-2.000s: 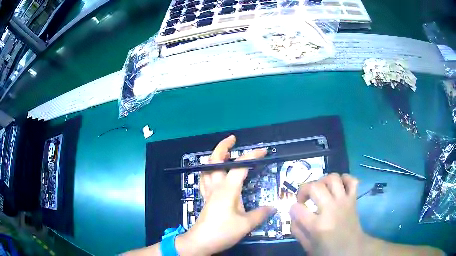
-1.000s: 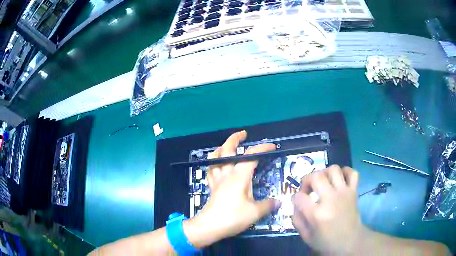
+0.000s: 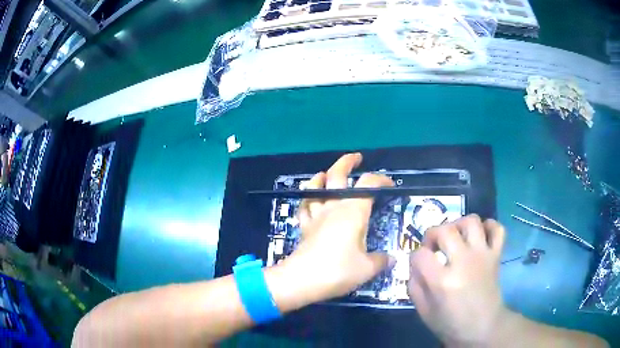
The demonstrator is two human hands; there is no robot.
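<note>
The open laptop base [image 3: 282, 212] lies on a black foam sheet, with its mainboard and the round fan [image 3: 429, 215] in view. A thin straight black bar [image 3: 272, 192] crosses its upper part, above my left palm and below my raised fingertips. My left hand [image 3: 340, 228], with a blue wrist strap, is spread over the board, fingers apart, thumb near the middle. My right hand [image 3: 459, 272] is curled at the lower right of the base below the fan; a small whitish piece [image 3: 441, 257] shows between its fingers. Its fingertips are partly hidden.
Tweezers [image 3: 554, 225] and a small dark cable end [image 3: 534, 256] lie right of the sheet. A cable bundle [image 3: 559, 100], clear bags [image 3: 228, 75], a shallow clear tub [image 3: 435, 46] and a parts tray [image 3: 326, 20] are at the rear. More units [image 3: 96, 194] are at left.
The view has shifted, so the bench things appear farther right and the rear ones higher. Both hands stay on the base with nearly the same pose. The loose thin wire at left no longer shows.
</note>
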